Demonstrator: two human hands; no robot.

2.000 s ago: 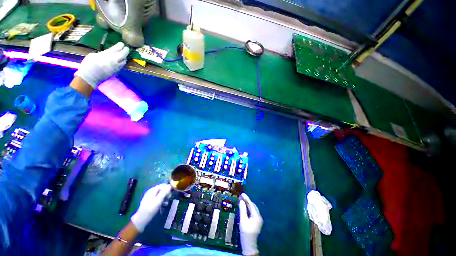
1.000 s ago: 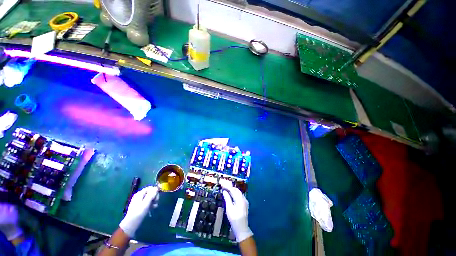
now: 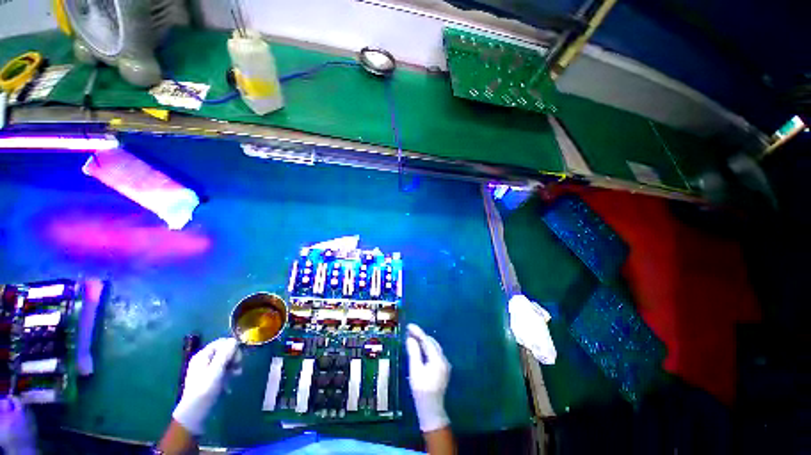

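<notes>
A green circuit board (image 3: pixel 331 355) with white bars, dark parts and copper-brown coils lies on the blue-green mat in front of me. My gloved left hand (image 3: pixel 210 378) grips a small round metal cup (image 3: pixel 259 320) of amber liquid, held at the board's left edge. My gloved right hand (image 3: pixel 429 371) is just right of the board, not over it. Its fingers are loosely bent; whether they hold a thin brush cannot be made out. A black stick (image 3: pixel 188 355) lies partly behind my left hand.
Another populated board (image 3: pixel 40 342) and another person's gloved hand (image 3: pixel 14 425) are at the left. A pink-lit wrapped pad (image 3: pixel 144 188) lies under the lamp (image 3: pixel 58 142). The shelf holds a dispensing bottle (image 3: pixel 255 75) and fan (image 3: pixel 111 31). Crumpled white gloves (image 3: pixel 532 329) lie right.
My right hand has moved off the board to its right side. The cup stays at the board's left. The view has shifted right. The other person's reaching arm has withdrawn from the shelf.
</notes>
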